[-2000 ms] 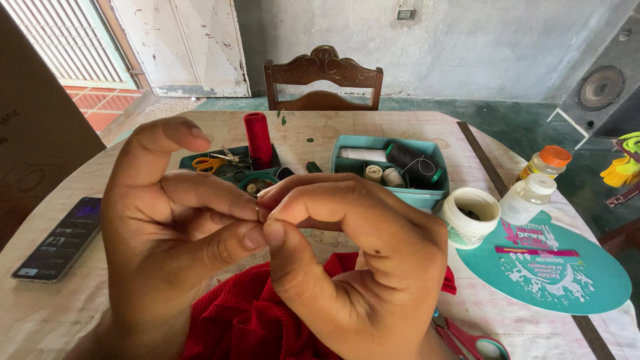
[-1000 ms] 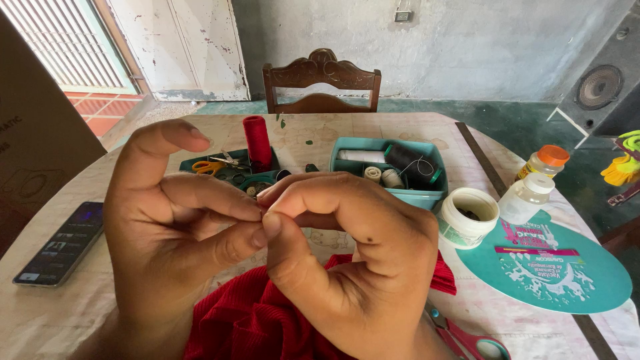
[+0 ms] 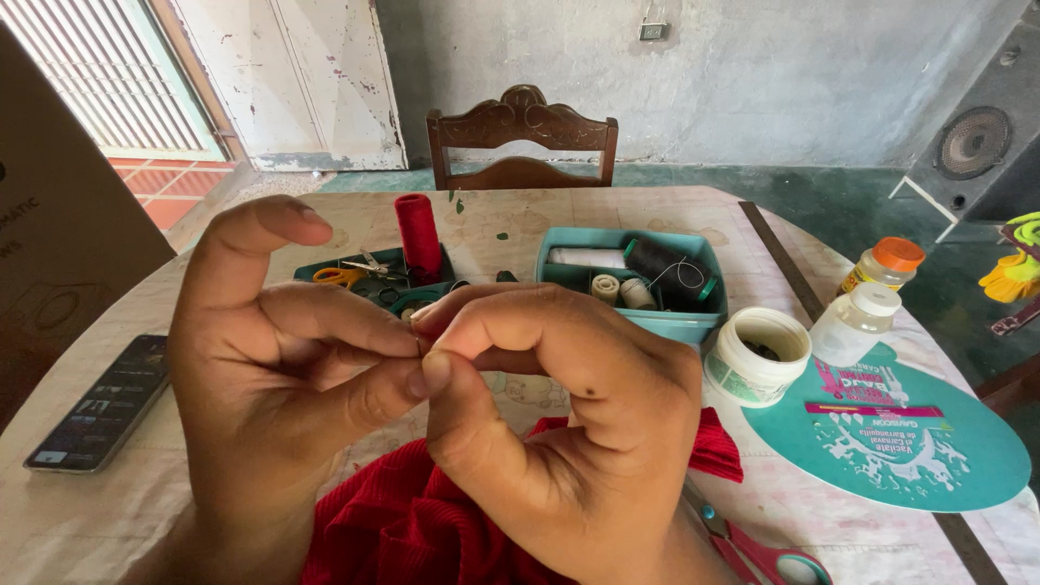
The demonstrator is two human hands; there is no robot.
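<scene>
My left hand (image 3: 301, 366) and my right hand (image 3: 561, 406) meet above the table, thumb and forefinger of each pinched together. A thin, short thing like a needle or thread (image 3: 419, 344) shows between the fingertips; which it is I cannot tell. Below my hands lies a crumpled red ribbed cloth (image 3: 406, 520). Behind them a red thread spool (image 3: 418, 237) stands by a dark tray (image 3: 443, 272) with orange-handled scissors (image 3: 340, 277). A teal box (image 3: 682, 323) holds a black thread cone (image 3: 668, 272) and several pale spools (image 3: 604, 288).
A phone (image 3: 101, 406) lies at left. On the right are a white tub (image 3: 756, 378), a white-capped bottle (image 3: 853, 329), an orange-lidded jar (image 3: 886, 264), a teal fan (image 3: 886, 455) and a long flat strip (image 3: 780, 256). Red-handled scissors (image 3: 756, 552) lie near the front edge.
</scene>
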